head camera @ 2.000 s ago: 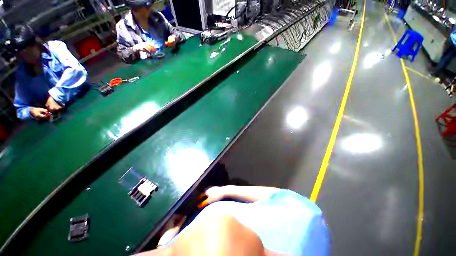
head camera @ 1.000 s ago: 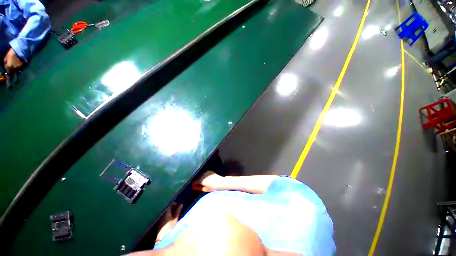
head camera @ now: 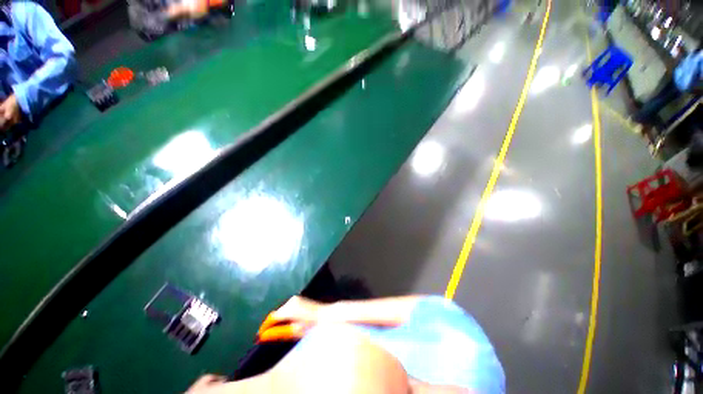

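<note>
A frame-type unit [head camera: 192, 323], dark grey and silver, lies on the green bench top. A thin dark-framed plate [head camera: 166, 302] lies against its far left side. A second dark unit [head camera: 80, 380] lies at the bottom left, cut off by the picture's edge. My right hand [head camera: 289, 319], with orange finger cots, is at the bench's near edge, right of the first unit, over something dark. Whether it grips it is unclear. My left hand [head camera: 206, 382] is blurred and mostly cut off by the bottom edge; its fingers cannot be made out.
A raised black rail [head camera: 231, 161] divides the green bench [head camera: 324, 165]. Beyond it lie orange-handled scissors [head camera: 121, 76] and a dark unit [head camera: 102, 95]. Two people sit opposite, partly cut off. A blue stool [head camera: 609, 68] and red stool [head camera: 655, 194] stand on the floor at right.
The view has dipped and shifted. My right hand has come up onto the bench edge, its orange finger cots now plainly seen. My left hand has moved left and lower.
</note>
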